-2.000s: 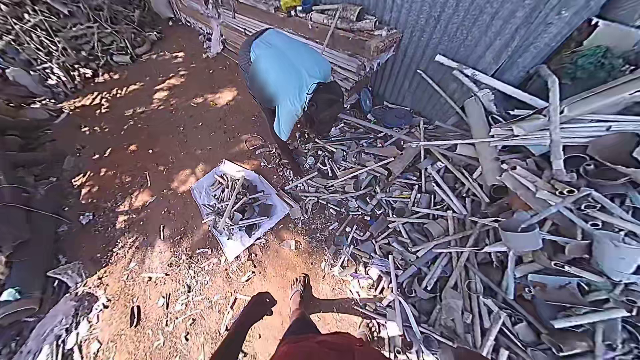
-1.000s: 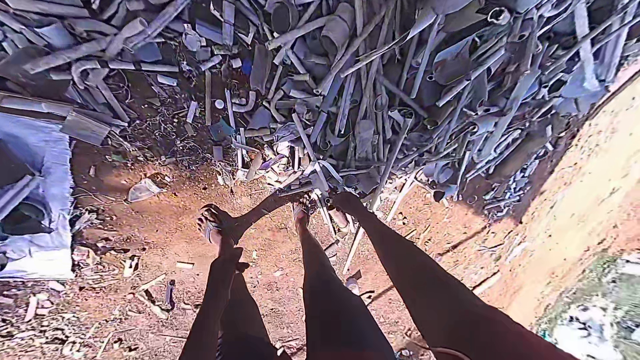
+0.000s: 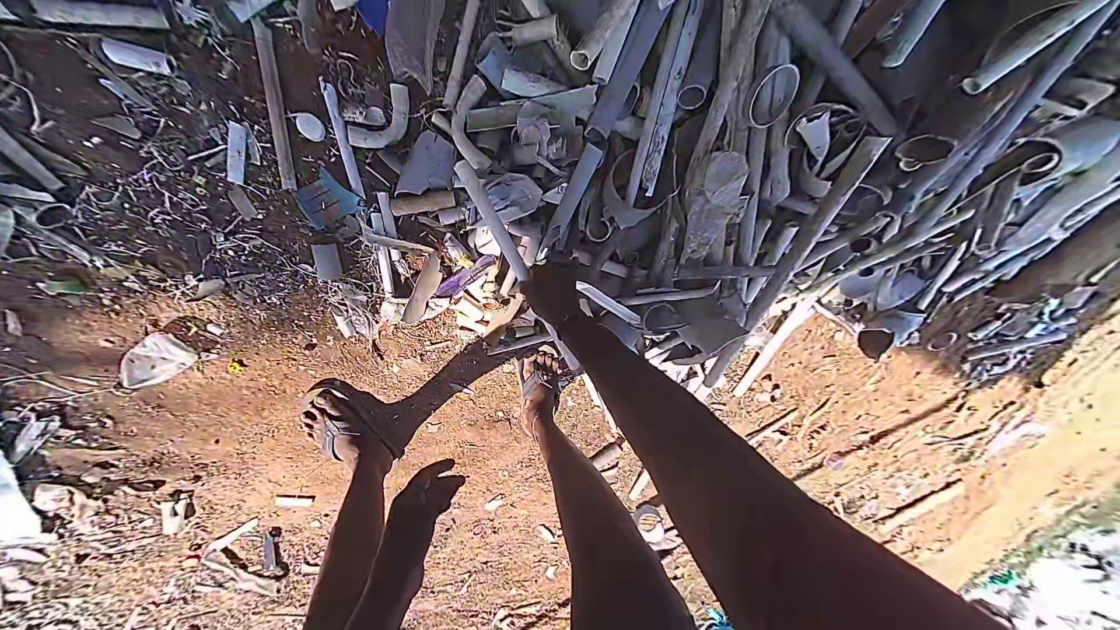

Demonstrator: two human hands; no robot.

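Note:
My right hand [image 3: 553,290] reaches down to the near edge of a heap of scrap plastic pipes. Its fingers are closed around a long, thin grey pipe [image 3: 492,220], which slants up and left from the hand. Bits of torn plastic and a purple scrap [image 3: 464,276] lie just left of it. Below and to the left, my left hand [image 3: 427,492] hangs over the dirt beside my leg, holding nothing, with its fingers apart.
My sandaled feet [image 3: 337,424] [image 3: 540,383] stand on reddish dirt. The pipe heap [image 3: 726,175] spreads across the top and right. A pale plastic scrap [image 3: 157,360] lies at left, and a white sheet's edge [image 3: 13,503] shows at far left.
The view has swung strongly from the other person, who was bent beside the heap, to the pipes by my feet. My right hand has come down to the heap.

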